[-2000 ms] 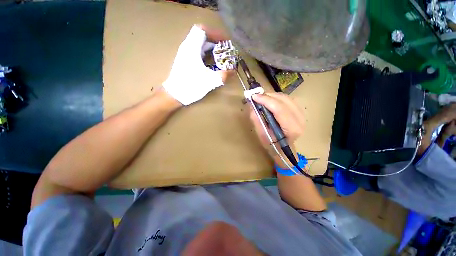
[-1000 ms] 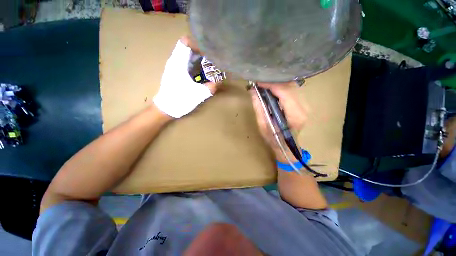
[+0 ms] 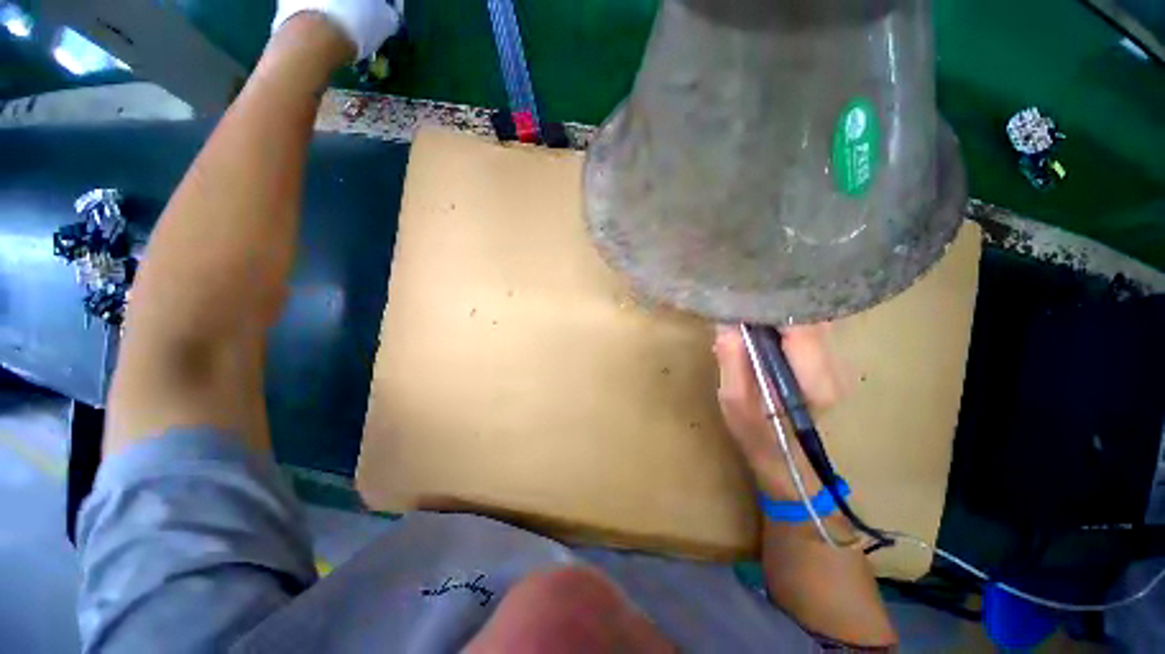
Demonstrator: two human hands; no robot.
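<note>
My left hand point(image 3: 342, 18), in a white glove, is at the top edge, partly cut off, over the green surface. A small circuit board assembly point(image 3: 380, 59) is at its fingers; I cannot tell whether the hand grips it. My right hand point(image 3: 782, 383), with a blue wrist band point(image 3: 805, 501), is closed around the soldering iron point(image 3: 787, 383) over the right part of the cardboard. A thin whitish tube runs along the iron. The iron's tip and some fingertips are hidden under the hood.
The grey fume hood point(image 3: 779, 192) hangs over the cardboard sheet point(image 3: 562, 383). Piled assemblies point(image 3: 102, 262) lie on the dark bench at left. Another assembly point(image 3: 1032, 134) lies on the green surface at upper right. A black box point(image 3: 1086, 383) stands at right.
My left hand has moved from over the cardboard to the upper left, onto the green surface, with an assembly at its fingers. My right hand with the iron sits lower and further right in view.
</note>
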